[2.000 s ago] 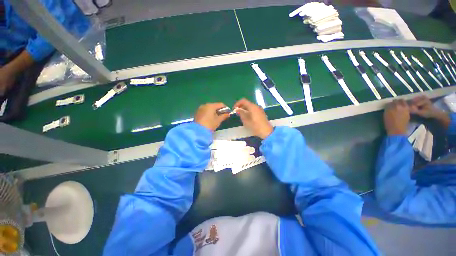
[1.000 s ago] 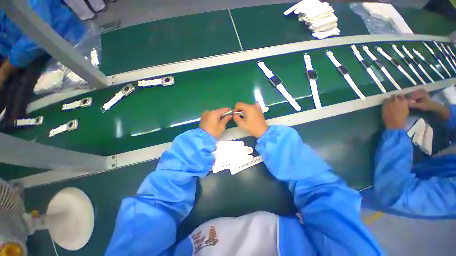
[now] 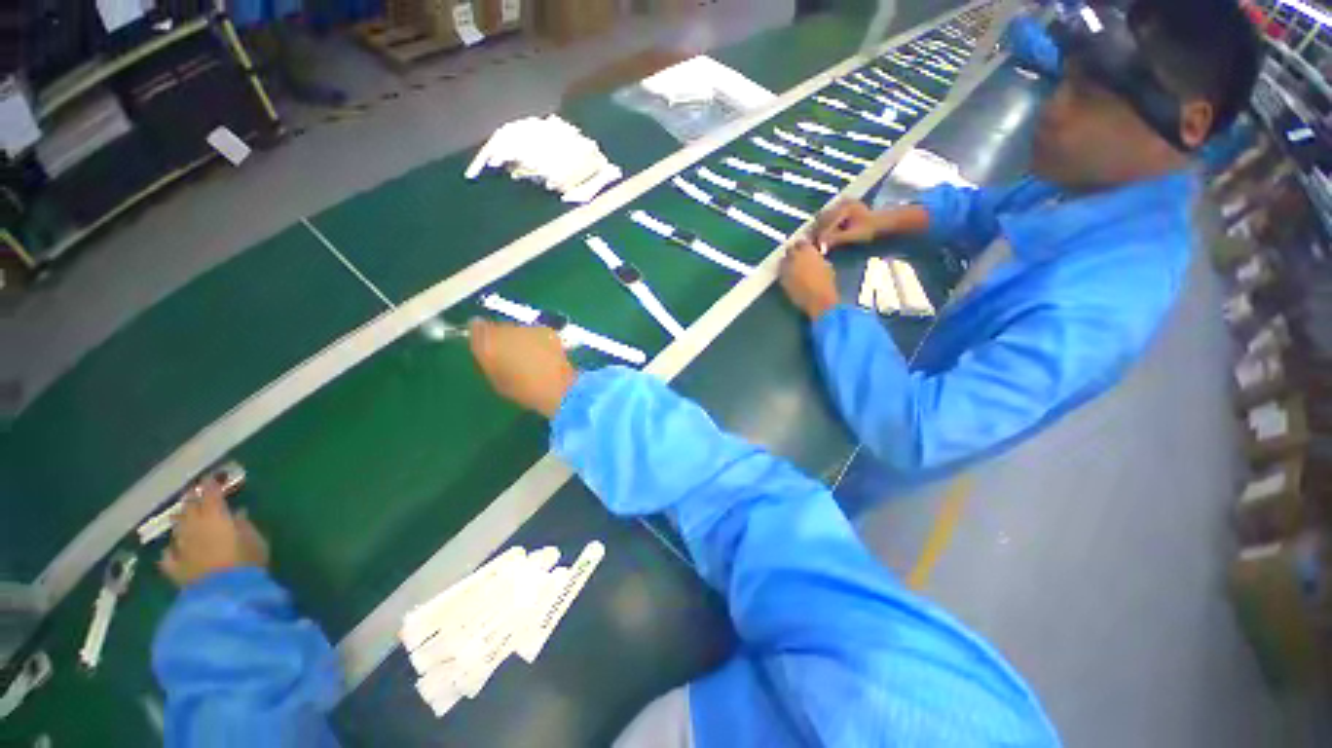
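My left hand (image 3: 215, 544) is at the lower left of the belt, its fingers on a part-assembled watch (image 3: 170, 512) with a white half strap; the fingers partly cover it. My right hand (image 3: 520, 365) is over the belt near the far rail, fingers closed. A small, blurred silvery-white piece (image 3: 446, 332), seemingly a watch, shows at its fingertips; the rest is hidden. Just beyond this hand a watch with both strap halves (image 3: 599, 344) lies slantwise on the belt. A pile of loose white straps (image 3: 475, 626) lies on the near bench.
More watches with straps (image 3: 701, 246) lie along the belt to the upper right. Two part-assembled watches (image 3: 105, 614) are at lower left. Pale rails (image 3: 511, 500) edge the belt. A worker in blue (image 3: 1008, 314) sits at right. A strap pile (image 3: 548, 158) and plastic bag (image 3: 694, 100) are on the far bench.
My hands have parted: the left reached left to a part-assembled watch, the right moved forward over the belt. The view has swung to the right, showing more of the neighbouring worker.
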